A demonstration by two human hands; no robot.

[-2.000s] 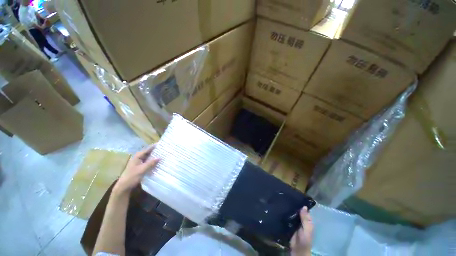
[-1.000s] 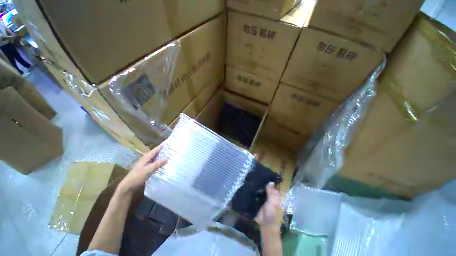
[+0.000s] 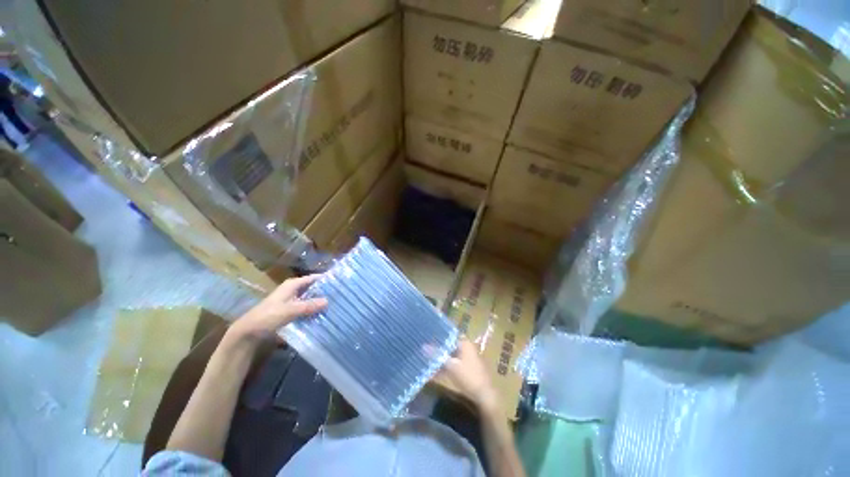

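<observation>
An air-column bag (image 3: 373, 326) with a small solar panel inside is held tilted in front of my lap. The panel shows grey and ribbed through the bag and seems fully inside. My left hand (image 3: 280, 312) grips the bag's upper left edge, thumb on top. My right hand (image 3: 466, 373) is at its right end, partly behind the bag; its fingertips are partly hidden. The source carton (image 3: 373, 207) stands open ahead with dark panels (image 3: 434, 224) inside. The packing carton (image 3: 191, 382) at lower left holds dark sleeved panels (image 3: 289, 396).
Sealed cartons (image 3: 466, 79) are stacked as walls ahead and left. Stretch film (image 3: 606, 233) hangs at the right beside a large carton (image 3: 746, 205). A pile of air-column bags (image 3: 671, 410) lies lower right, over a green item (image 3: 559, 447). A taped carton (image 3: 140, 368) sits on the floor left.
The panel has slid leftward into the bag, pushed by my right hand, which has moved left to the bag's end. My left hand still holds the bag. The view has shifted slightly.
</observation>
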